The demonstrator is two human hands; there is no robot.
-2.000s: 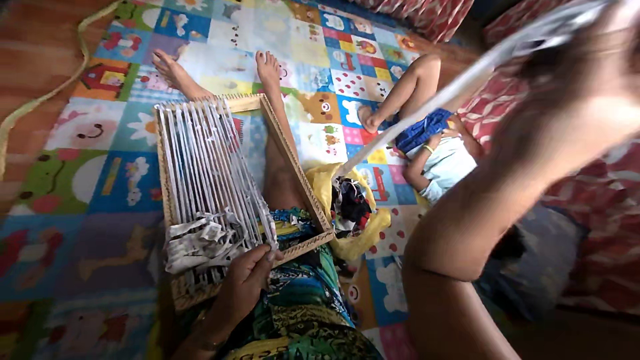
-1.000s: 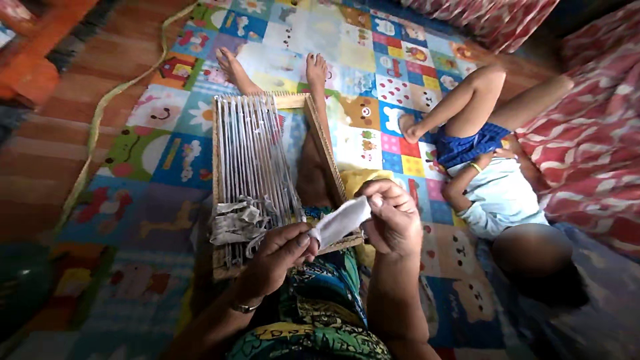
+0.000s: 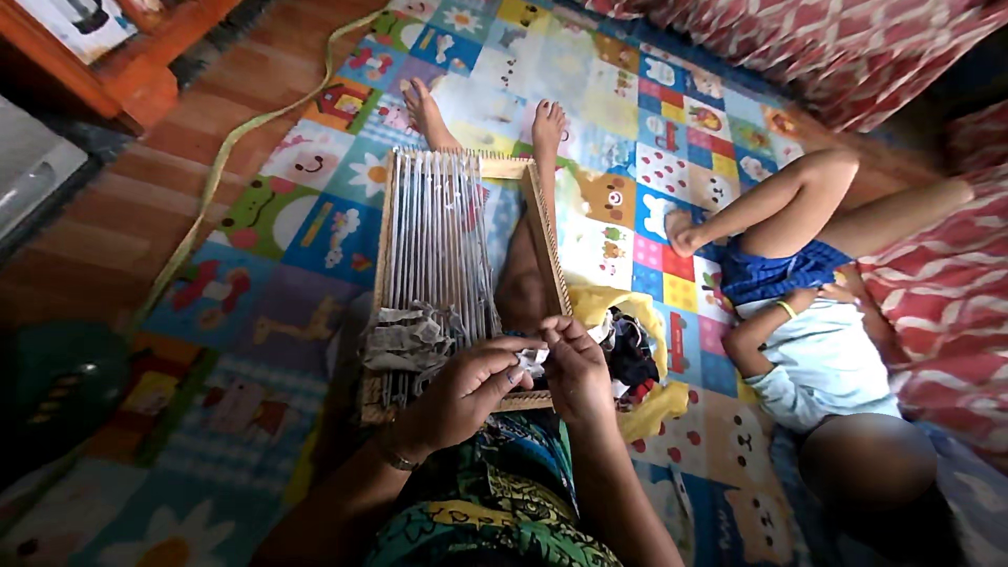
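A wooden frame loom [image 3: 553,228] with small pegs along its edges lies tilted across my lap and legs. Pale fabric strips [image 3: 441,228] are strung lengthwise over its left part, and a bunched band of grey-white woven strips [image 3: 405,339] sits near the lower end. Over the loom's lower right corner, my left hand [image 3: 472,386] pinches a small crumpled piece of white fabric [image 3: 532,361]. My right hand [image 3: 579,366] is close beside it, thumb and fingertips together at the fabric's right side; whether they grip it is hard to tell.
A yellow bag [image 3: 661,323] of dark, red and white cloth scraps [image 3: 630,354] stands right of the loom. Another person [image 3: 819,346] lies on the patterned play mat [image 3: 606,197] at the right. A long yellow-green strip [image 3: 228,150] runs along the mat's left edge. Orange wooden furniture [image 3: 146,79] is top left.
Two seconds ago my right hand was raised at the upper right with a long white strip. Both hands then came together over the loom, and the flat white fabric between them is now a small crumpled bit.
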